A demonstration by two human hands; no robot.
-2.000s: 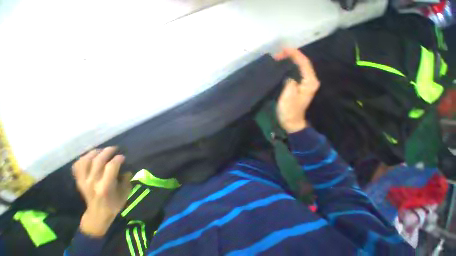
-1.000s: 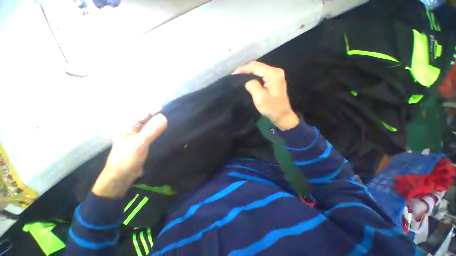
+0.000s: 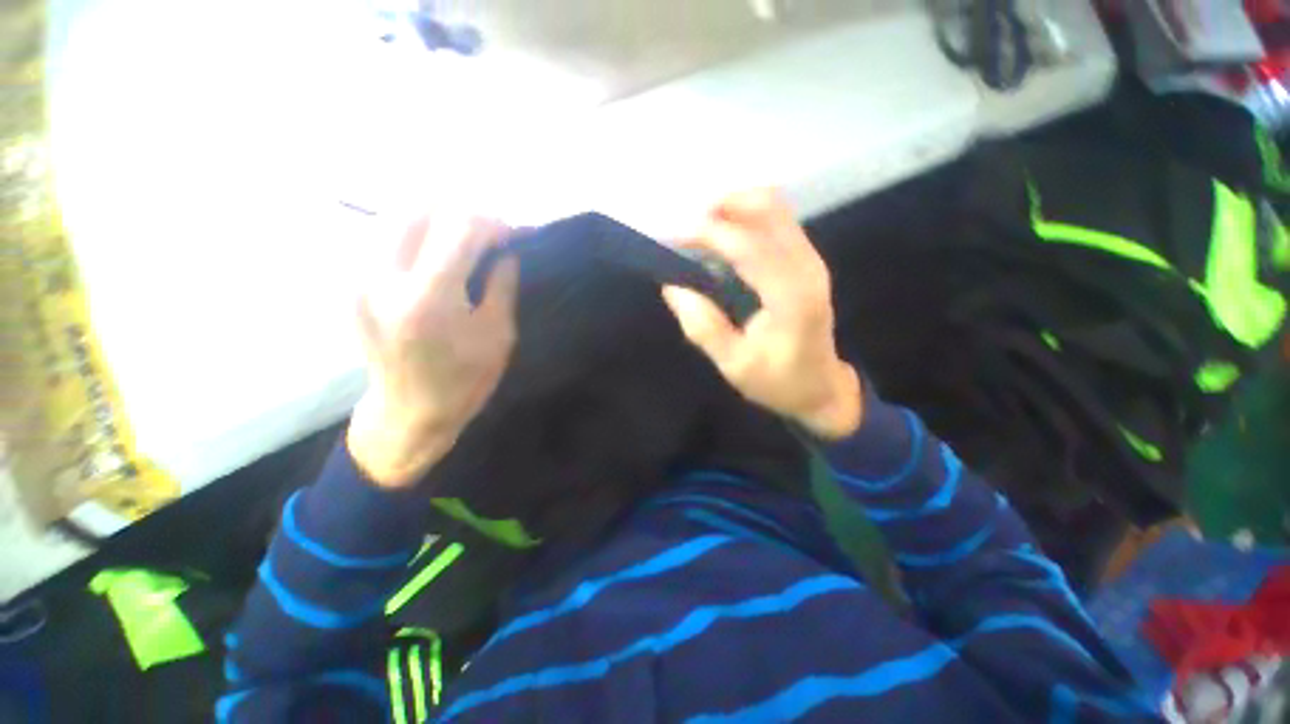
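Note:
A black garment piece (image 3: 594,340) runs from my lap up over the front edge of the white table (image 3: 255,283). My left hand (image 3: 442,333) grips its upper edge on the left, fingers blurred by glare. My right hand (image 3: 771,311) pinches the same edge on the right between thumb and fingers. The edge between the hands is raised and bent into a low peak. Neon green parts of the garments show by my left sleeve.
Black garments with neon stripes (image 3: 1238,269) are heaped at right. Scissor handles (image 3: 990,43) lie at the upper right of the machine bed. Cardboard with yellow tape (image 3: 99,368) is at left. A dark green strap (image 3: 853,530) hangs by my lap. Blue and red items are at lower right.
My hands were wide apart along the cloth edge; my left hand has moved up and right, closer to my right hand. The cloth edge is now lifted over the table. The view has shifted.

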